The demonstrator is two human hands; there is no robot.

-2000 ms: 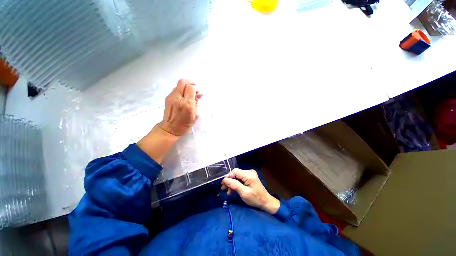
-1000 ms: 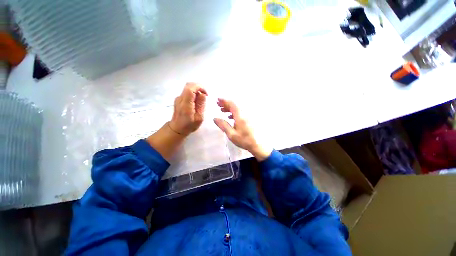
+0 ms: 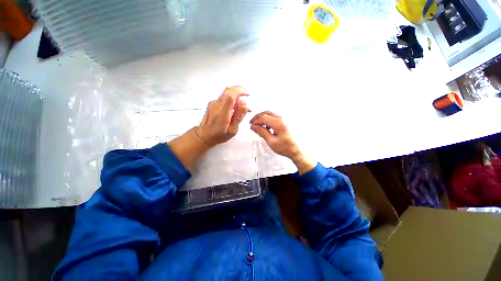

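Observation:
A clear compartment tray (image 3: 222,193) lies at the bench's front edge, its near part overhanging against my dark blue clothing. Clear film, seemingly a plastic bag (image 3: 263,159), shows around its right side; its outline fades into the white bench. My left hand (image 3: 224,116) is above the tray's far part with fingers curled. My right hand (image 3: 276,134) is just to its right, thumb and fingertips together. Glare hides whether either hand pinches film. More clear bags (image 3: 90,131) lie wrinkled on the bench at left.
Ribbed clear tray stacks stand at the back (image 3: 159,27) and far left (image 3: 19,142). A yellow tape roll (image 3: 321,23), a black strap-like item (image 3: 406,46) and an orange and dark blue roll (image 3: 448,103) lie on the bench. An open brown carton (image 3: 439,241) is at lower right.
My right hand has moved from the tray's right corner to beside my left hand, and its spread fingers have come together. My left hand is slightly farther right. The camera view has shifted.

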